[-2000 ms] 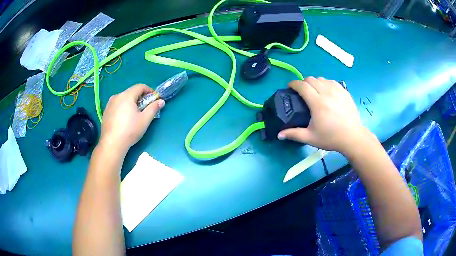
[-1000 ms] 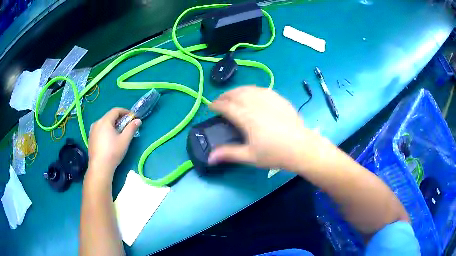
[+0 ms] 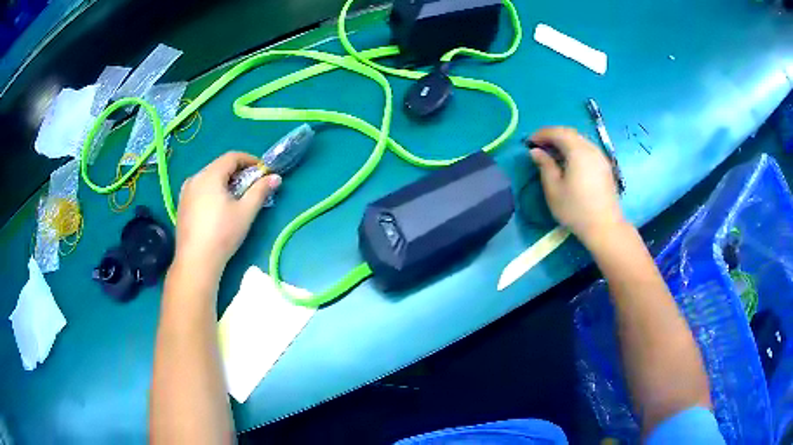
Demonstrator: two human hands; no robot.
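A black faceted main unit [image 3: 448, 217] lies on the green bench at the centre, its end with a small panel facing left and a bright green flat cable [image 3: 335, 195] joined to it. My left hand [image 3: 217, 204] grips a wrapped end piece [image 3: 287, 149], a clear bundle with a yellow band. My right hand [image 3: 578, 182] is right of the unit, not touching it, with thumb and fingers on the small black plug [image 3: 532, 144] of a thin test lead. A second black unit [image 3: 448, 30] and a round black end piece [image 3: 428, 94] lie at the back.
Bubble wrap [image 3: 156, 113], rubber bands [image 3: 65, 217] and white foam [image 3: 36, 317] lie at left, near loose black round parts [image 3: 135, 256]. A paper sheet [image 3: 261, 330] is near the front edge. A pale strip [image 3: 532, 259], pen [image 3: 604, 139] and white strip [image 3: 570, 49] are right; blue crate [image 3: 696, 322] beyond.
My right hand has turned the main unit from end-up onto its side, let it go and moved right to the test lead's plug. My left hand still holds the wrapped piece.
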